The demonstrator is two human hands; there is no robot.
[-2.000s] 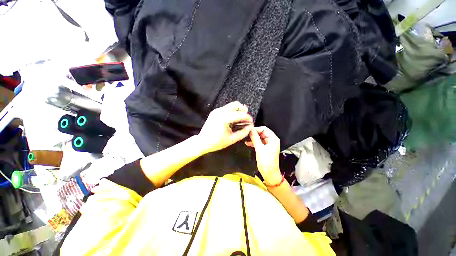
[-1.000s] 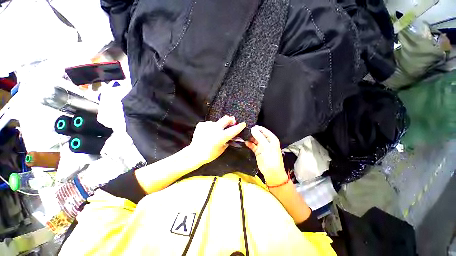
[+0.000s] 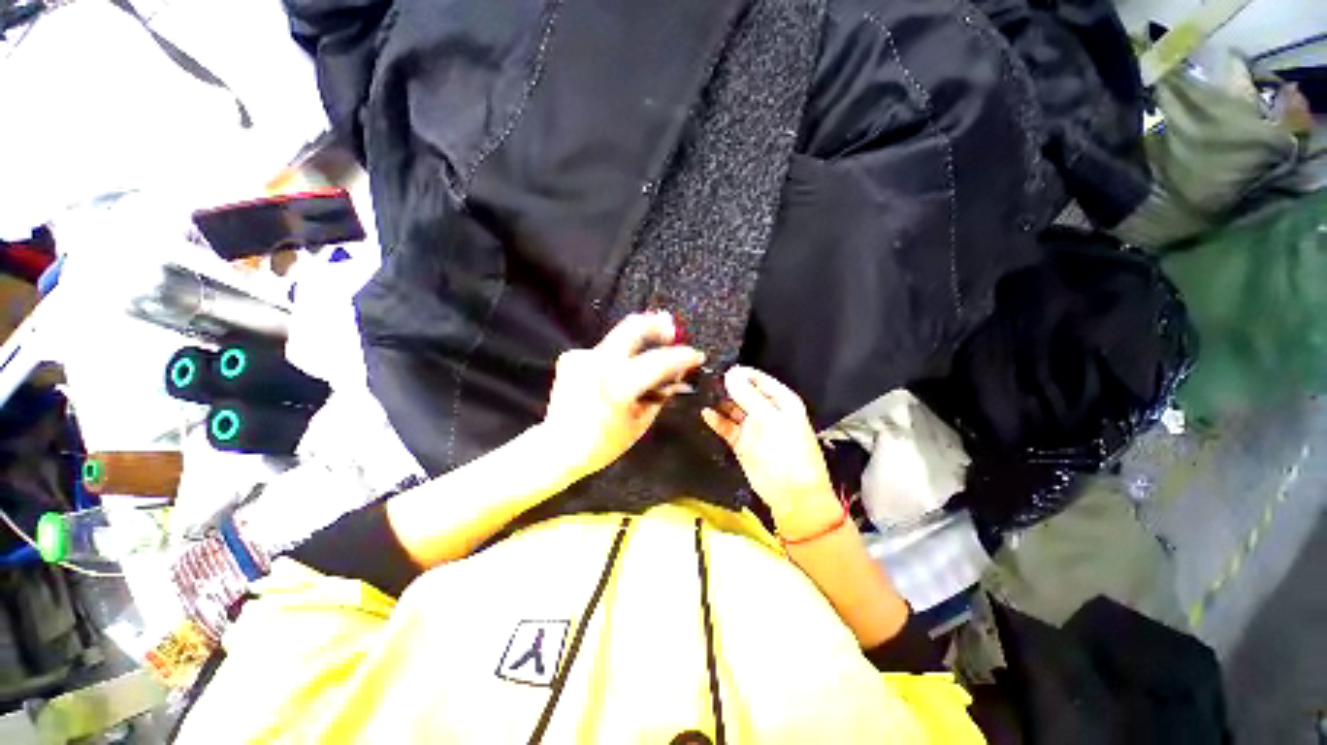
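A black coat (image 3: 873,262) spreads over the lap and table in front of me. A speckled dark grey wool strip (image 3: 713,204) runs down its middle to my hands. My left hand (image 3: 619,393) is at the strip's lower end, its thumb and fingers pinching the dark cloth edge. My right hand (image 3: 767,437) is just right of it, fingertips bent close together at the same edge. A tiny dark bit with a small glint shows between the fingertips. Whether my right hand holds a needle or fastener is too small to tell. No thread can be made out.
At left lie a phone (image 3: 277,223), black thread cones (image 3: 269,374), a brown cone (image 3: 138,472), a green-capped jar (image 3: 56,537) and a striped bundle (image 3: 211,575). At right are a shiny black bag (image 3: 1077,379), crumpled white material (image 3: 910,473) and green sacks (image 3: 1252,328).
My hands have drawn slightly apart at the strip's lower end. My left hand has shifted a little left, and its fingers have opened somewhat. The coat has shifted slightly left.
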